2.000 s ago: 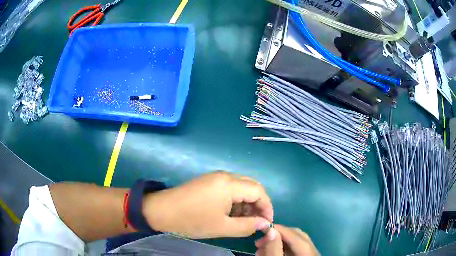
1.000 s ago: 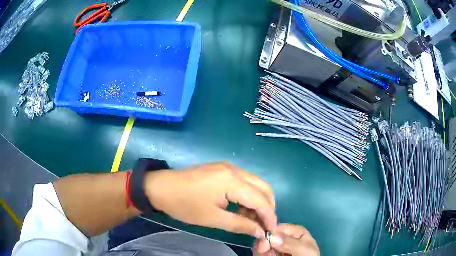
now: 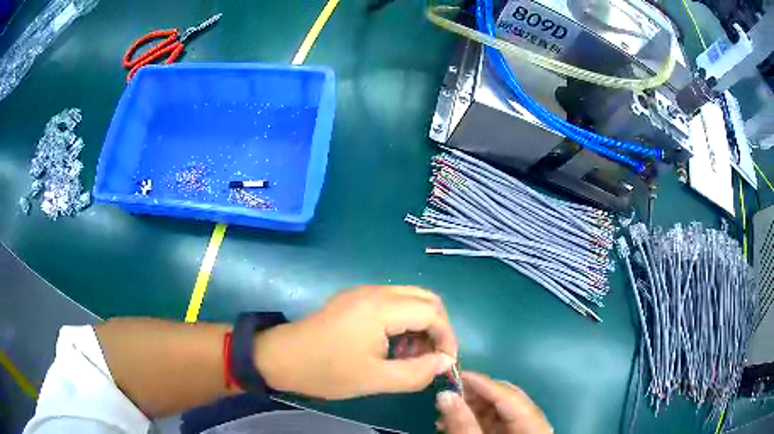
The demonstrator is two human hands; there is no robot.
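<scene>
My left hand [image 3: 361, 343], with a dark band at the wrist, pinches the small wire strands of a short cable [image 3: 456, 378] between thumb and index finger at the lower middle. My right hand [image 3: 496, 408] is partly cut off by the bottom edge and grips the same cable just below, its fingertips close to the left ones. Most of the cable is hidden by the fingers. A pile of grey cables [image 3: 518, 229] with bare coloured ends lies beyond the hands to the right.
A blue bin [image 3: 216, 144] holds coloured specks and a black-and-white cylinder [image 3: 249, 184]. Clear plugs [image 3: 56, 165] lie left of it, orange-handled pliers [image 3: 161, 49] behind. A silver machine [image 3: 543, 93] with blue hoses stands behind the pile. A larger cable bundle [image 3: 692, 314] lies far right.
The view has shifted slightly, so the bench things sit lower. My hands stay together, and the thin strands now show more clearly between the fingertips.
</scene>
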